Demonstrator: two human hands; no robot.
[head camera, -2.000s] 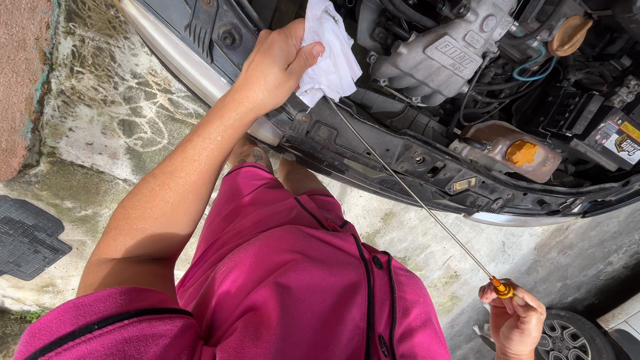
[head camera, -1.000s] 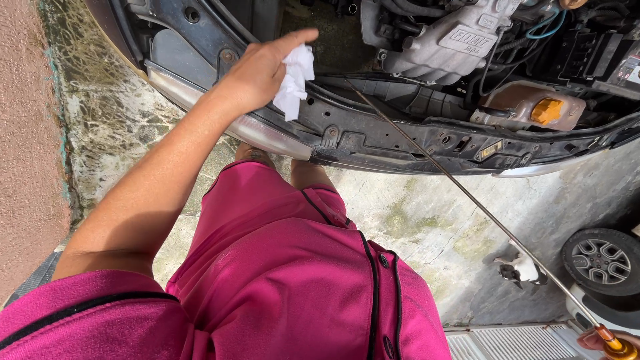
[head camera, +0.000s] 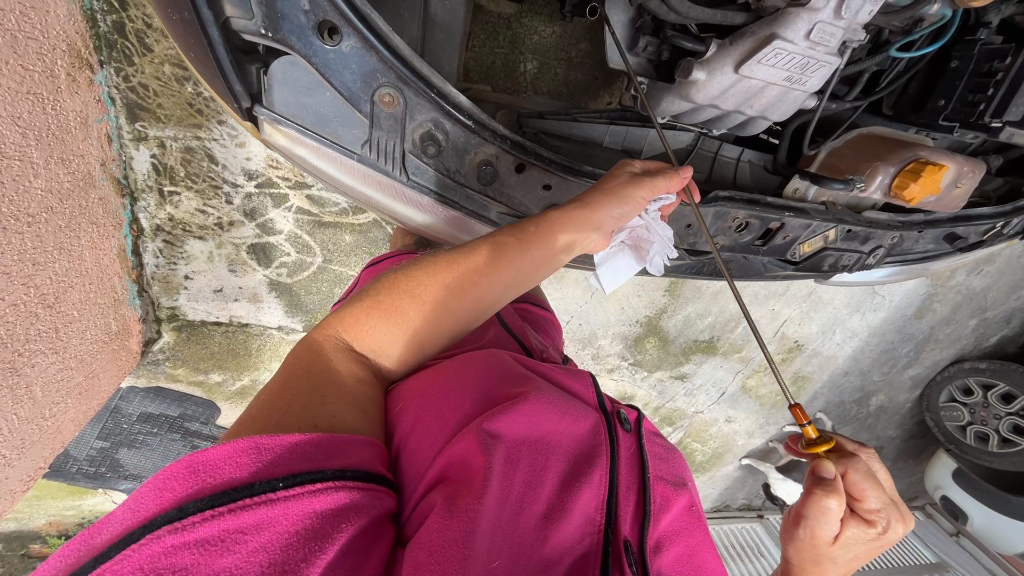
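My left hand (head camera: 632, 200) holds a crumpled white paper (head camera: 638, 246) over the car's front edge, its thumb and fingers around the thin metal rod of an oil dipstick (head camera: 724, 272). At the lower right, my right hand (head camera: 848, 500) grips the dipstick's orange handle (head camera: 812, 432). The rod slants up and left from there into the engine bay. Its far end is by a small round opening (head camera: 593, 11) at the top edge; whether it is inside anything cannot be told. The engine's metal cover (head camera: 788, 68) bears the maker's name Fiat.
A translucent reservoir (head camera: 868, 156) with a yellow-orange cap (head camera: 919, 182) sits right of the rod. The black front crossmember (head camera: 480, 172) curves below the bay. A small white-and-black animal (head camera: 784, 472) is behind my right hand, near another vehicle's wheel (head camera: 980, 412). A textured wall (head camera: 60, 240) borders the left.
My left hand, apart from the rod one second ago, has moved onto it with the paper. My right hand has moved in from the lower right edge with the handle. The view has shifted.
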